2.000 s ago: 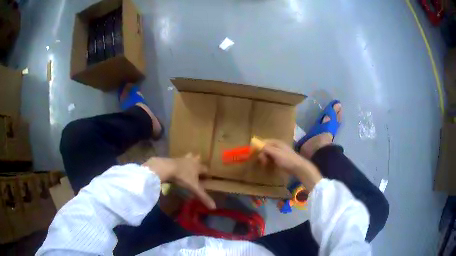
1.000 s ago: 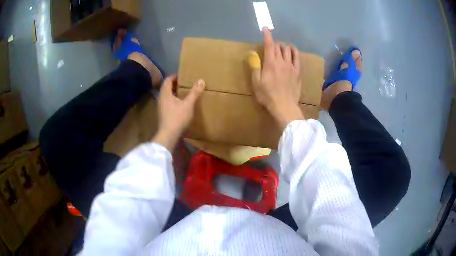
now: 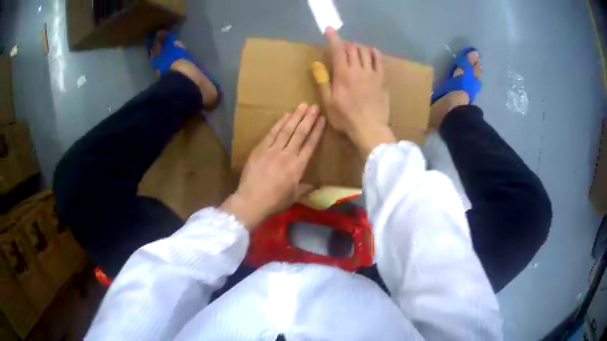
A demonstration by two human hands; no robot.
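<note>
A closed brown carton [image 3: 411,100] lies between my knees, its top flaps meeting at a crosswise seam. My left hand [image 3: 276,160] lies flat on the near flap, fingers extended, gripping nothing. My right hand [image 3: 356,90] rests palm down on the flaps, right of my left hand, with a yellow cover on the thumb. A white strip [image 3: 325,13] clings to the tip of its index finger, beyond the carton's far edge. A pale yellow sheet [image 3: 329,196] shows at the carton's near edge, partly hidden.
A red plastic stool [image 3: 309,253] is between my thighs. An open carton [image 3: 133,26] stands at the upper left, cut off by the edge. Stacked cartons [image 3: 33,246] stand at left. My blue-sandalled feet [image 3: 459,83] flank the work. Brown cardboard [image 3: 186,163] lies by my left leg.
The carton, open two seconds ago, is now closed. My left hand has moved from the left edge onto the flap. My right hand and the strip have shifted slightly left.
</note>
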